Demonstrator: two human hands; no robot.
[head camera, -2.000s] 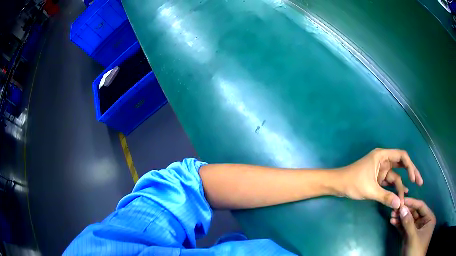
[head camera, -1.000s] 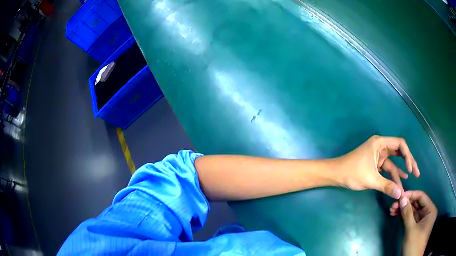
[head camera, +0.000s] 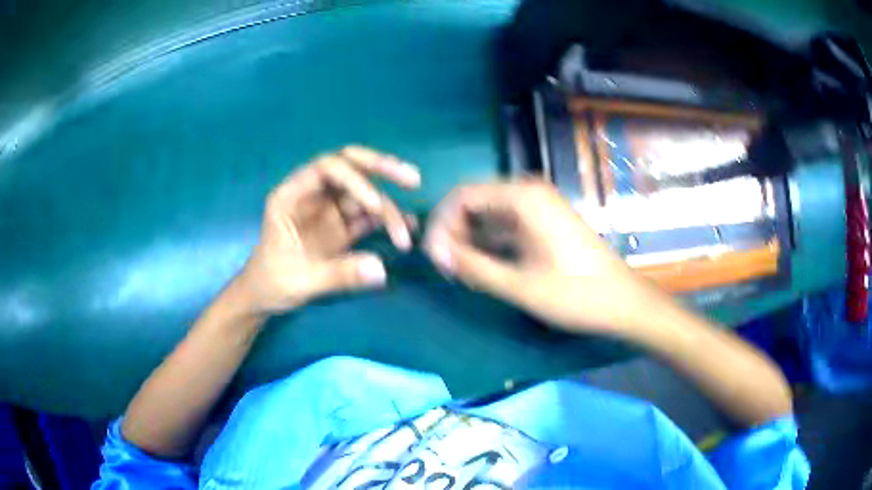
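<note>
My left hand (head camera: 320, 234) is bare and raised over the green bench mat (head camera: 143, 220). Its thumb and fingers are apart, and nothing shows in it. My right hand (head camera: 526, 254) is beside it, blurred, with thumb and fingertips close together. Whether a small piece is between them cannot be told. The two hands are slightly apart. A fixture (head camera: 770, 258) with orange-brown strips and a black frame lies to the right, beyond my right hand. Shiny clear or reflective plates show inside it. My right hand is near its left edge.
A red ribbed handle (head camera: 857, 239) stands at the far right edge. A large black shape (head camera: 641, 38) is behind the fixture. The bench's front edge runs close to my blue smock (head camera: 325, 402). Dark blue objects show low at the left and right.
The view has swung to the right, bringing in the fixture and taking the floor bins out. The hands, touching at the fingertips before, are now separate. My left fingers have opened.
</note>
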